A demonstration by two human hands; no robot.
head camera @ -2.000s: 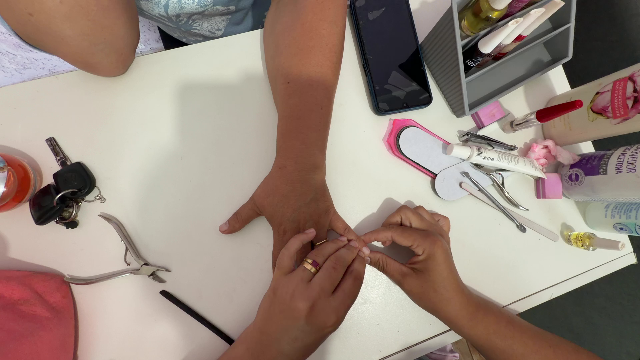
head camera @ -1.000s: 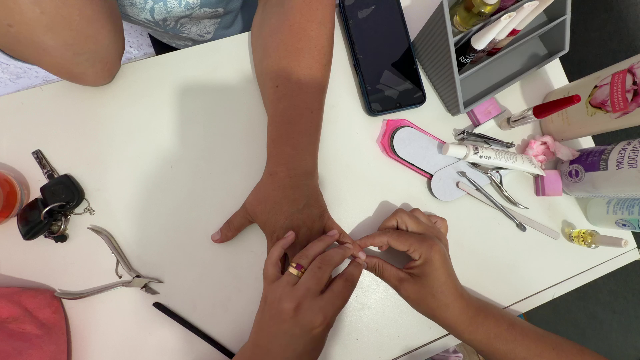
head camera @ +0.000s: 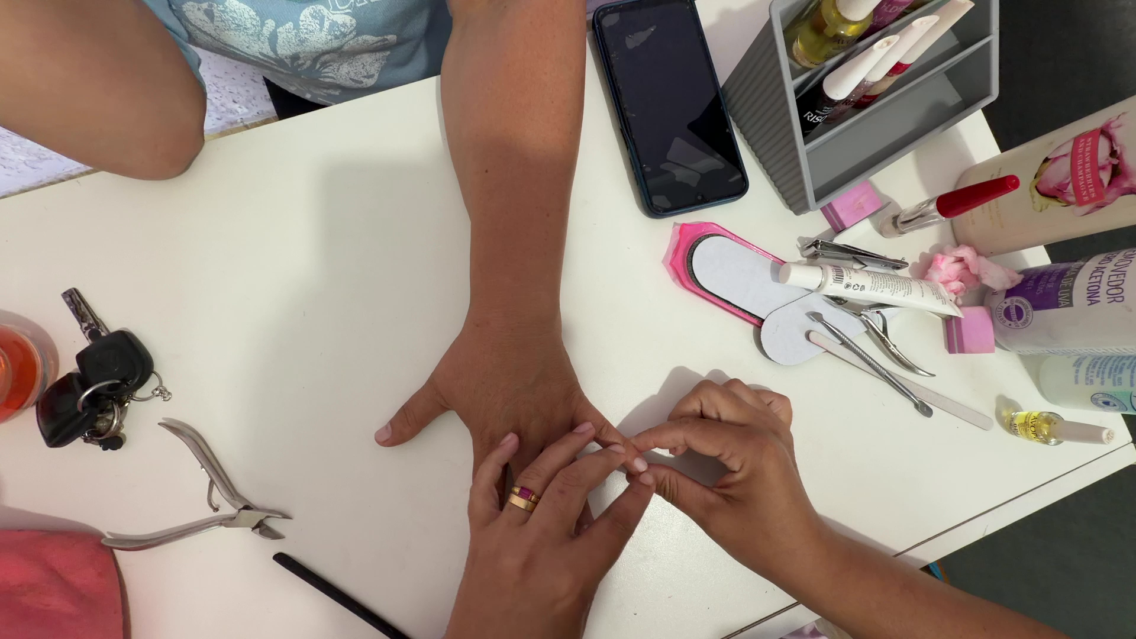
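Observation:
Another person's hand (head camera: 515, 382) lies palm down on the white table (head camera: 355, 266). My left hand (head camera: 550, 524), with a ring (head camera: 524, 497) on one finger, lies over that hand and holds its little finger near the tip. My right hand (head camera: 728, 453) pinches at the same fingertip from the right, thumb and index finger together; whether something small is between them cannot be seen. To the left of my hands lie metal cuticle nippers (head camera: 240, 517) and a thin black stick (head camera: 337, 595).
Keys (head camera: 111, 364), a glass jar (head camera: 18, 373) and a pink cloth item (head camera: 58, 586) are at left. A smartphone (head camera: 674, 115), a grey organizer (head camera: 790, 169), nail files (head camera: 728, 275), a metal cuticle pusher (head camera: 874, 364) and bottles (head camera: 1065, 302) stand or lie at right.

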